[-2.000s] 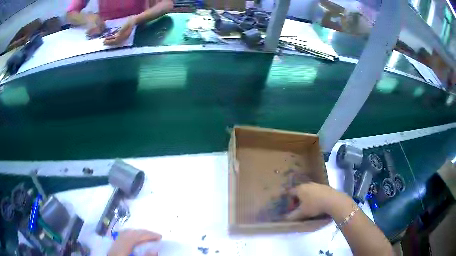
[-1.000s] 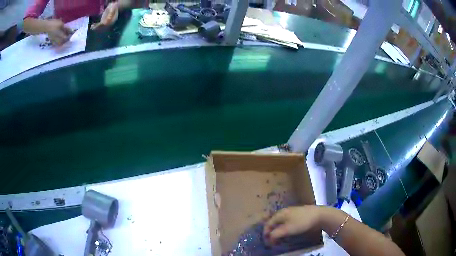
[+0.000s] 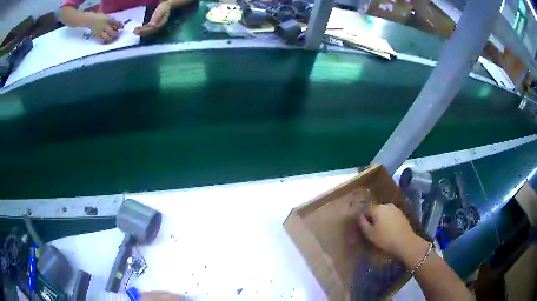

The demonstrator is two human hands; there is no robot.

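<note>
The brown cardboard parts box (image 3: pixel 321 258) sits turned at an angle on the white sheet, with dark bits (image 3: pixel 377 276) piled near its lower end. My right hand (image 3: pixel 385 228) is inside the box, over its upper right part, with fingers curled; whether it holds bits cannot be told. A grey fan housing (image 3: pixel 138 221) lies to the left with its handle toward me, small parts and thin wires beside it and a blue battery (image 3: pixel 133 293) at the lower end. My left hand (image 3: pixel 162 296) is mostly cut off by the bottom edge, near the battery.
Grey housings (image 3: pixel 417 181) lie right of the box, and more units (image 3: pixel 54 264) lie at far left. A grey post (image 3: pixel 433 94) rises behind the box. The green belt (image 3: pixel 176 123) runs across; a person's hands (image 3: pixel 106 28) work opposite. Small dark bits dot the white sheet.
The box has turned from nearly square-on to an angle. My right hand has moved from the piled bits toward the box's far side. My left hand shows again at the bottom edge.
</note>
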